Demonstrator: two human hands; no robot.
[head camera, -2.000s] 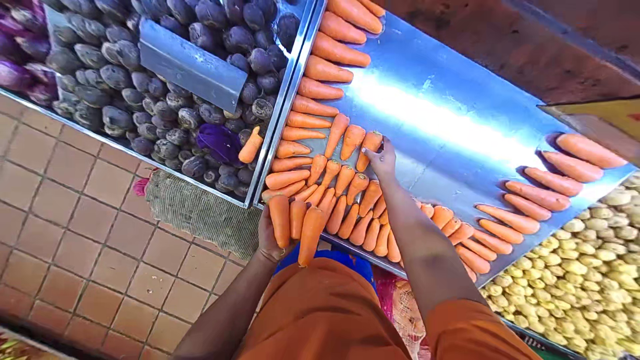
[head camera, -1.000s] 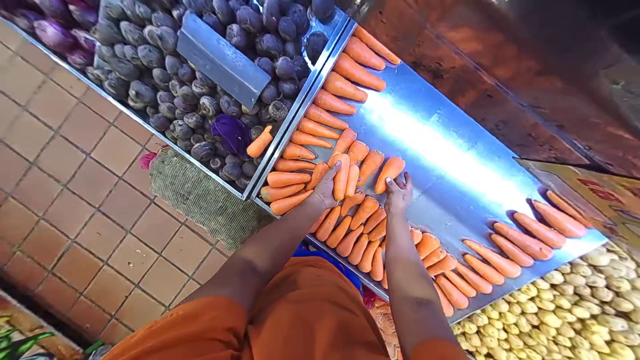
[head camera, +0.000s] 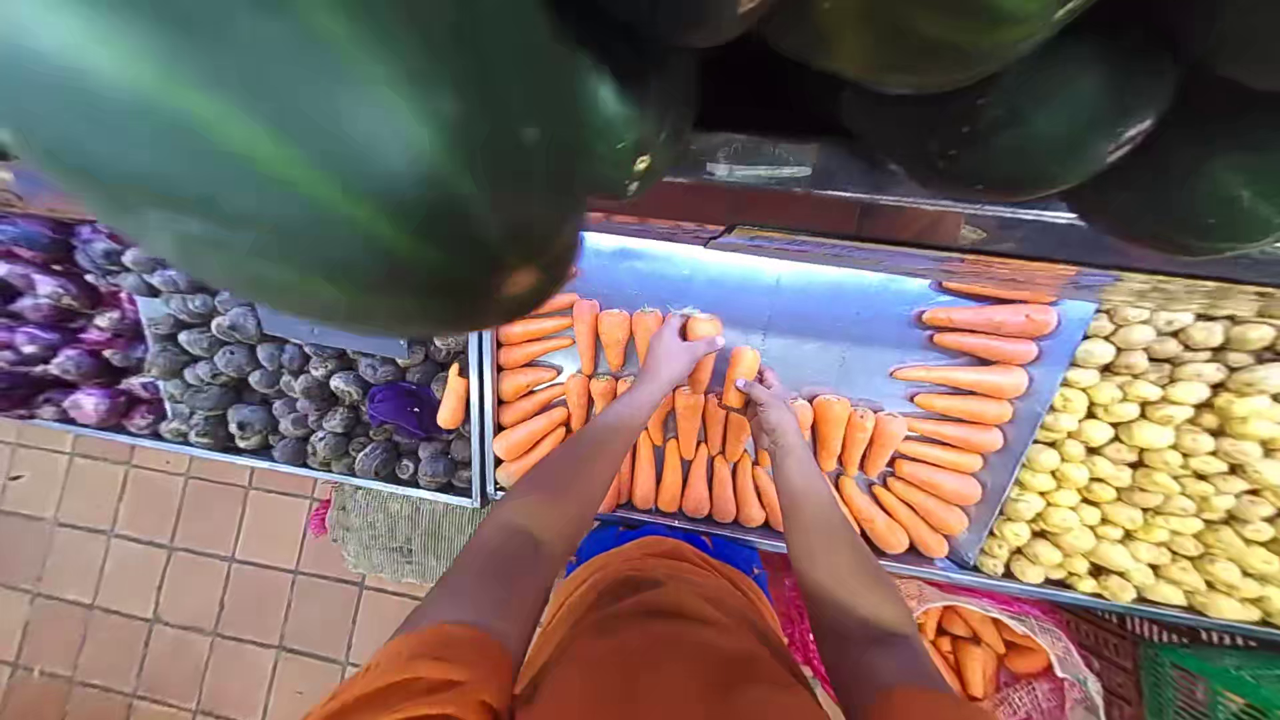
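Over a metal tray (head camera: 820, 325) of carrots, my left hand (head camera: 677, 358) grips a carrot (head camera: 703, 328) by its thick upper end, at the right end of an upper row. Just right of it, my right hand (head camera: 768, 405) has its thumb and fingers around another carrot (head camera: 741, 375), thick end up. Below both hands, more upright carrots (head camera: 697, 485) stand side by side in rows. Carrots (head camera: 532, 430) lie sideways along the tray's left edge, and others (head camera: 975, 380) along its right edge. My wrists and forearms cover part of the lower rows.
A large watermelon (head camera: 300, 160) hangs close at upper left, with dark round fruit (head camera: 1010, 130) at upper right. Beets (head camera: 250, 420) and purple onions (head camera: 95, 400) lie left, small yellow potatoes (head camera: 1150, 450) right. A sack of carrots (head camera: 985, 650) and a green crate (head camera: 1205, 680) are at lower right.
The view has turned and now takes in the watermelon. The carrots held against my left hand two seconds ago are no longer bunched there. The upper row of upright carrots is longer.
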